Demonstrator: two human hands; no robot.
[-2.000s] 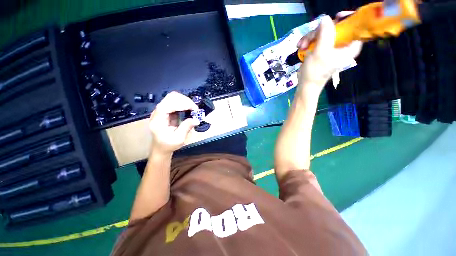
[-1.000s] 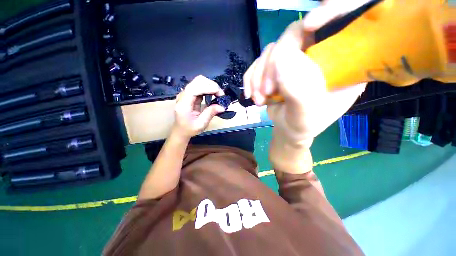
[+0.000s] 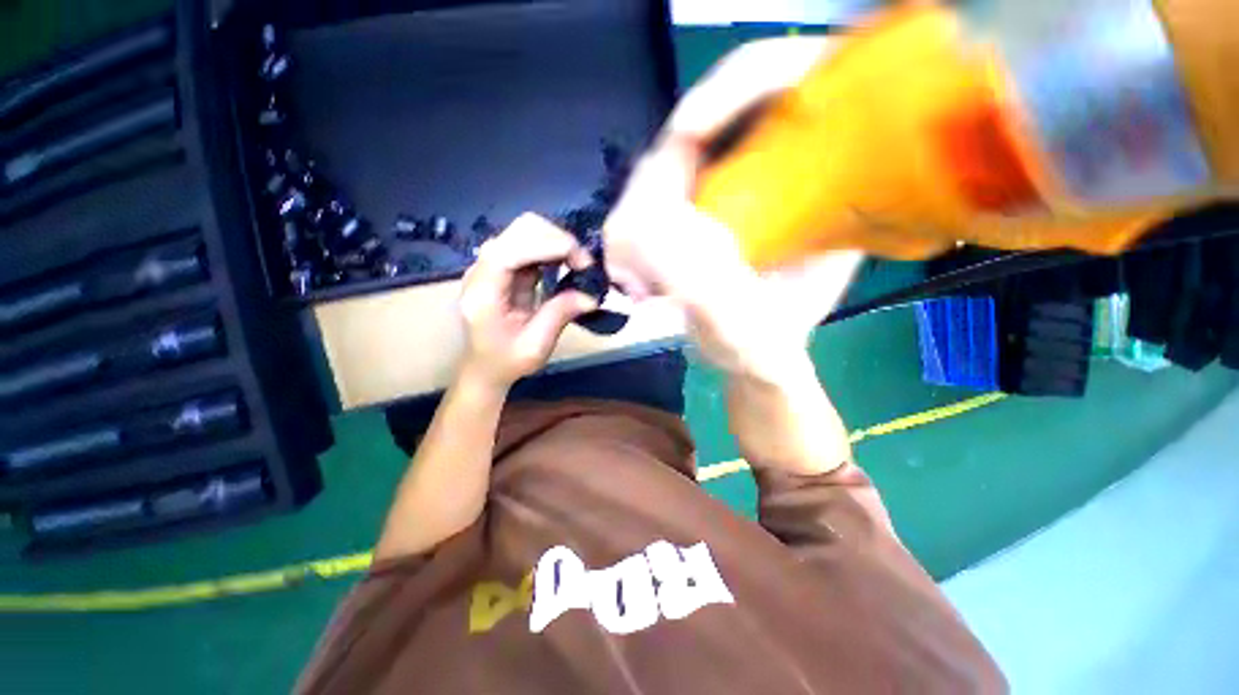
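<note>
My left hand (image 3: 514,302) pinches a small black part (image 3: 582,283) between thumb and fingers above the tan board (image 3: 394,348). A dark rounded piece (image 3: 602,323) shows just below the fingertips. My right hand (image 3: 720,245) is closed around the orange electric screwdriver (image 3: 870,149), whose body fills the upper right, blurred. The screwdriver's tip is hidden behind my right fingers, which are close to the left fingertips and the black part. Whether the tip touches the part cannot be told.
A black parts bin (image 3: 449,109) lies beyond the hands, with small black fittings (image 3: 319,224) heaped along its left side. A slotted tray (image 3: 252,299) with black tubular units (image 3: 150,502) stands at left. A small blue bin (image 3: 958,342) and dark trays (image 3: 1046,346) are at right.
My right hand has brought the screwdriver left from above the blue box to beside my left hand. The blue box is now hidden. My left hand still pinches the part.
</note>
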